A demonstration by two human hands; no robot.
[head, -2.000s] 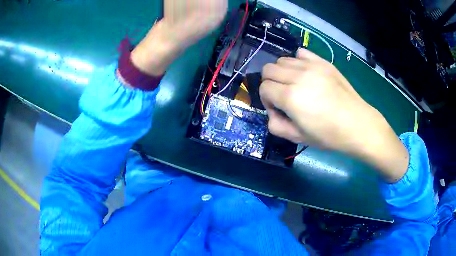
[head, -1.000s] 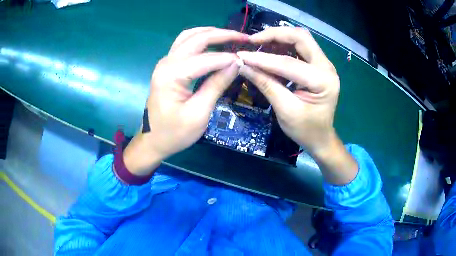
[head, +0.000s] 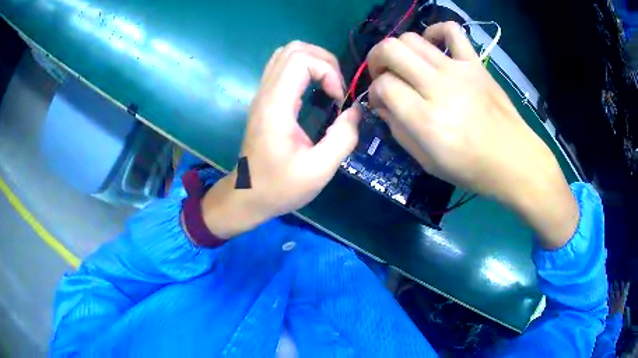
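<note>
An open black unit lies on the green bench, partly covered by both hands. Its blue-white main board shows below and between the hands. My left hand is at the unit's left edge, thumb and fingertips close to red and thin wires. My right hand is over the unit's middle, fingertips at the wires. Whether either hand pinches a wire is hidden by the fingers. A small black tape piece is stuck on the back of my left hand near the wrist. A white wire loops beyond the right hand.
The glossy green bench mat spreads around the unit, its pale front edge running diagonally below. A pale rail and dark equipment are at the right. A grey floor with a yellow line shows at the lower left.
The view has turned and the unit appears further right. My hands, fingertips together a second ago, have moved apart and down to the wires at the unit's left side.
</note>
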